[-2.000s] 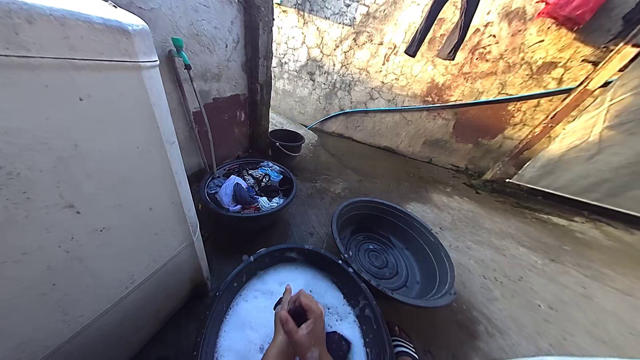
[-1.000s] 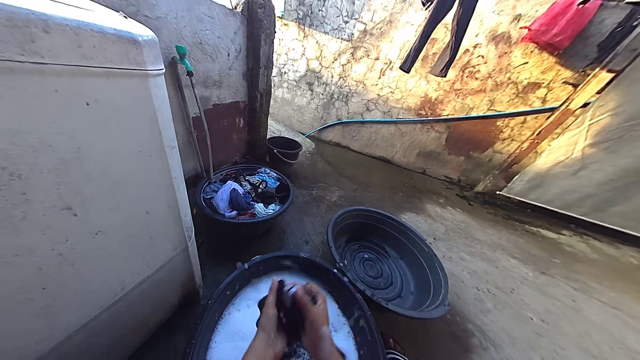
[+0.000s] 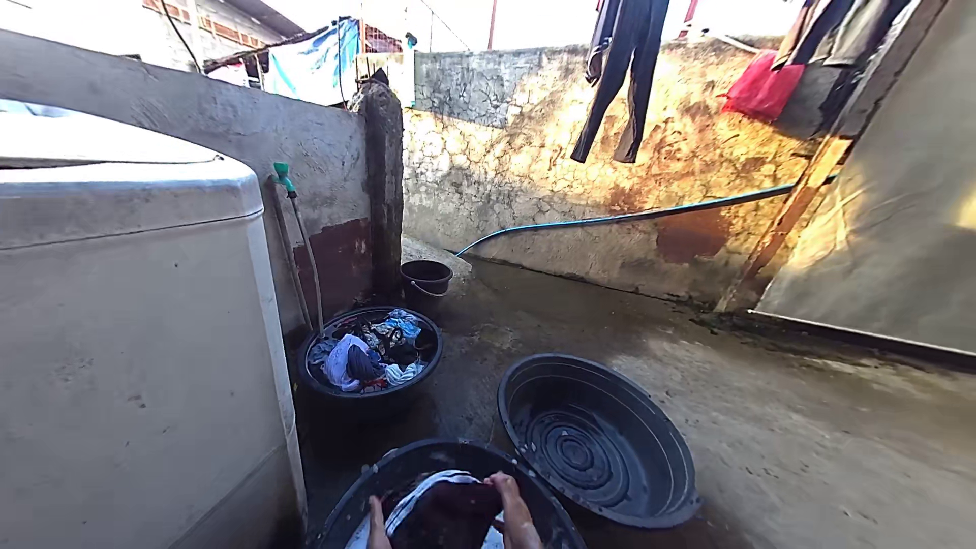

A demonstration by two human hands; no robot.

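A dark wet cloth with a pale band (image 3: 450, 515) is spread between my two hands over a black plastic basin (image 3: 404, 457) at the bottom of the view. My right hand (image 3: 515, 511) grips its upper right edge. On the cloth's left side is my left hand (image 3: 377, 526), partly cut off by the frame; its hold is hard to make out. White suds show in small patches around the cloth. To the right stands another black basin (image 3: 663, 427), with only ridged, wet plastic showing inside. A third basin (image 3: 431, 370), farther back on the left, holds mixed clothes (image 3: 366, 354).
A large whitish appliance-like box (image 3: 137, 343) stands close on the left. Behind it, a hose with a green nozzle (image 3: 283, 177) leans by the wall. A dark bucket (image 3: 425, 278) sits near the post. Dark trousers (image 3: 625, 84) hang above; a blue hose (image 3: 610, 219) runs along the far wall.
The dark cloth was bunched between my hands a second ago; now it is spread out and my hands are farther apart. The view has tilted up.
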